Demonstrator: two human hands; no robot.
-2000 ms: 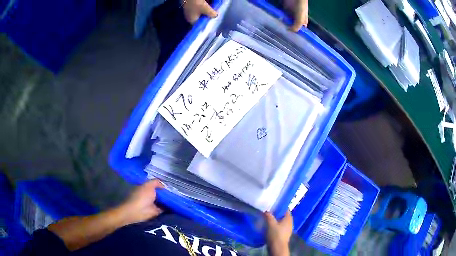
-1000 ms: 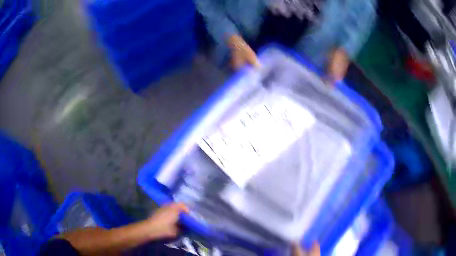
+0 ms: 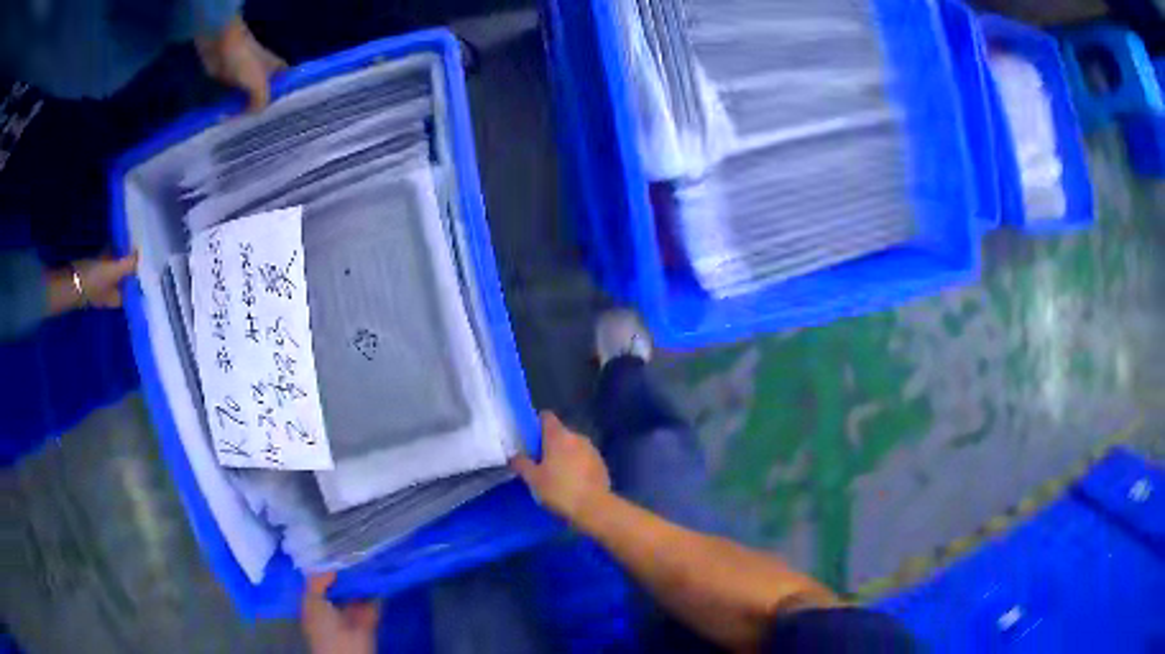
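Note:
A blue tote point(image 3: 492, 307) is held tilted at the left of the view. Thin grey-white bagged pieces point(image 3: 319, 134) stand in rows inside it. A pale grey sleeve point(image 3: 396, 383) with a small dark mark lies on top, beside a white handwritten sheet point(image 3: 262, 339) reading "K70". My right hand point(image 3: 562, 473) grips the tote's right rim. My left hand point(image 3: 339, 622) grips the bottom rim and is partly cut off by the frame's lower edge. Another person's hands point(image 3: 243, 61) hold the top rim and the left rim.
A large blue tote point(image 3: 818, 288) packed with thin grey-white pieces stands at the upper right, with smaller totes beyond it. A shoe point(image 3: 622, 335) is beside it. More blue plastic point(image 3: 1022, 569) is at the lower right. Worn grey-green floor point(image 3: 818, 422) shows between them.
The held tote has moved to the left of the view and turned; both people still grip it. The bench has left the view, and the packed tote now shows at the upper right.

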